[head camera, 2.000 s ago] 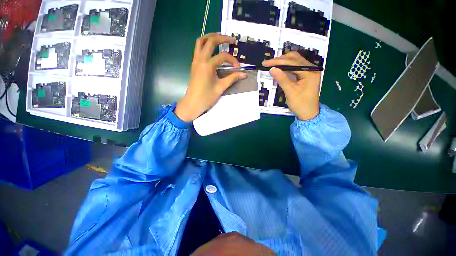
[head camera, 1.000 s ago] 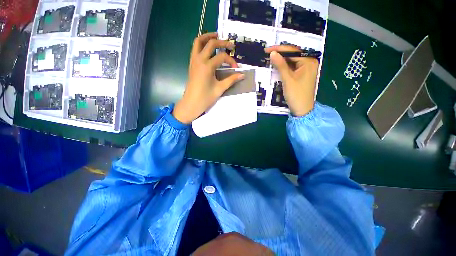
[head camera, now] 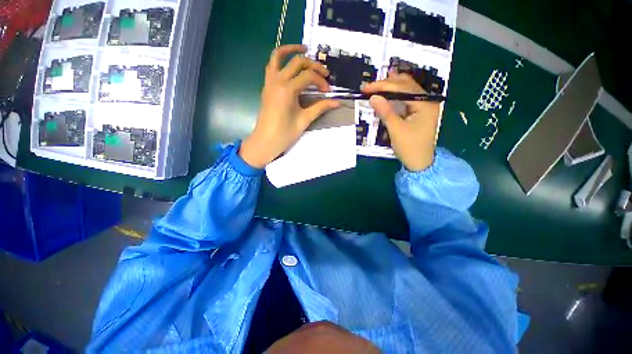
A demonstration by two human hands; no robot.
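My left hand holds a grey-brown adhesive sheet between thumb and fingers. Its white backing paper spreads below, over the tray's lower left corner. My right hand holds dark tweezers level, their tips pointing left to the sheet's top edge by my left fingertips. Whether the tips carry a pad is too small to tell. Behind the hands, a black circuit board lies in a pocket of the white blister tray. More black boards fill other pockets, partly hidden by my hands and the sheet.
Stacked white trays with silvery-grey, green-patched boards stand at the left. Right of the working tray lie a white lattice offcut and crumbs on the green mat. Grey-brown spare sheets stand farther right. A blue bin is below left.
One second ago the tweezers were over the black board. Now they have come down and lie level at the sheet's top edge, about as two seconds ago. My left hand has hardly moved.
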